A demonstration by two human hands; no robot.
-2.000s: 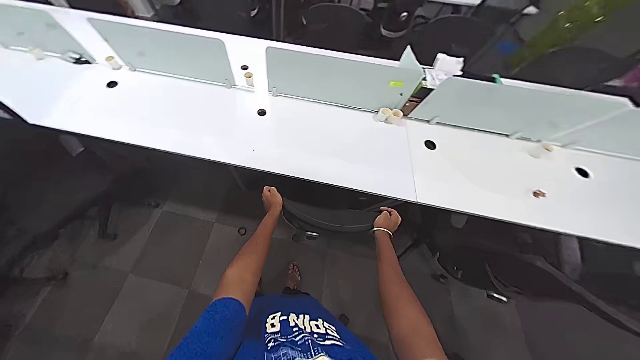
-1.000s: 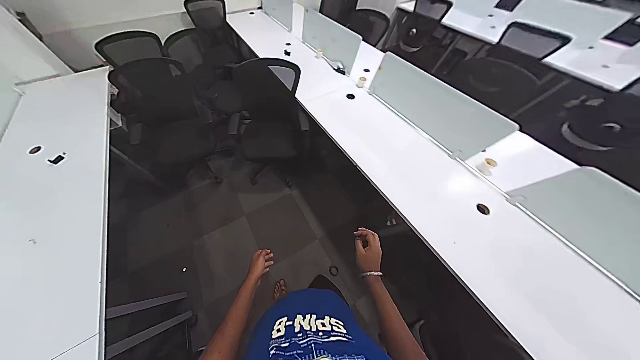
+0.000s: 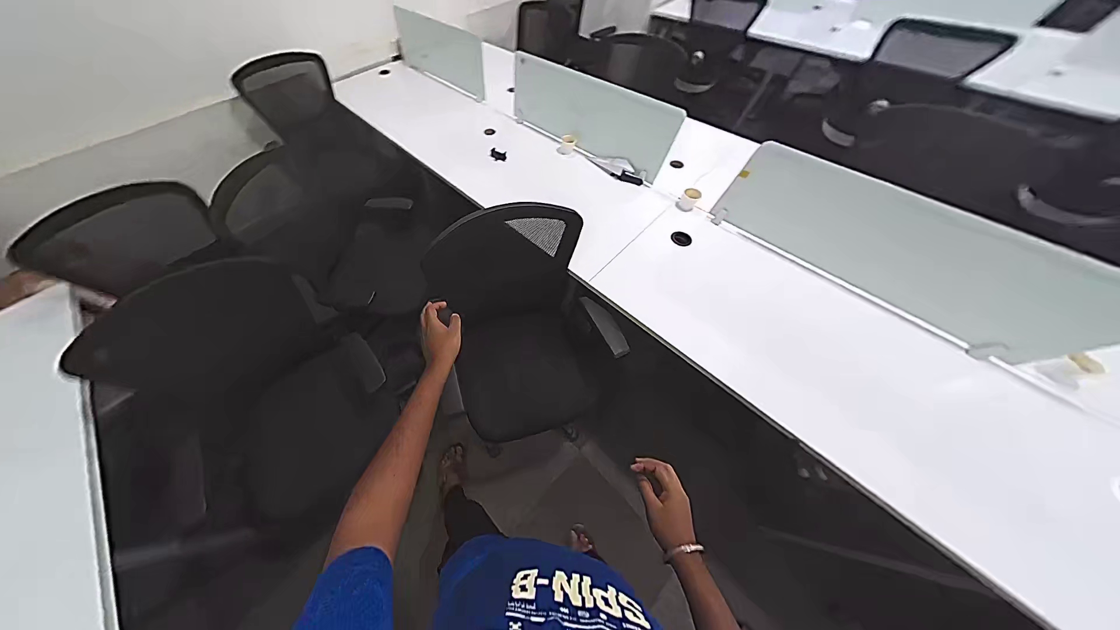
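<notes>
My left hand [image 3: 440,334] reaches forward to the armrest of a black mesh-back office chair [image 3: 525,376]; its fingers are curled near the armrest's front, and whether they touch it I cannot tell. That chair stands beside the long white desk [image 3: 744,324], its seat facing me. Low on the right, my right hand [image 3: 667,507] hangs over the floor with fingers loosely bent and apart, holding nothing; a bracelet is on its wrist.
More black office chairs [image 3: 306,350] crowd the left, between a white table [image 3: 39,455] and the wall. Frosted glass dividers [image 3: 604,114] run along the long desk, with a roll of tape [image 3: 689,199] and a small black object [image 3: 498,155] on it. Carpet tiles [image 3: 560,490] lie underfoot.
The view has turned left and come closer to the chairs. My left hand has reached forward to a chair's armrest. Two seconds ago both hands were at a chair by the desk edge.
</notes>
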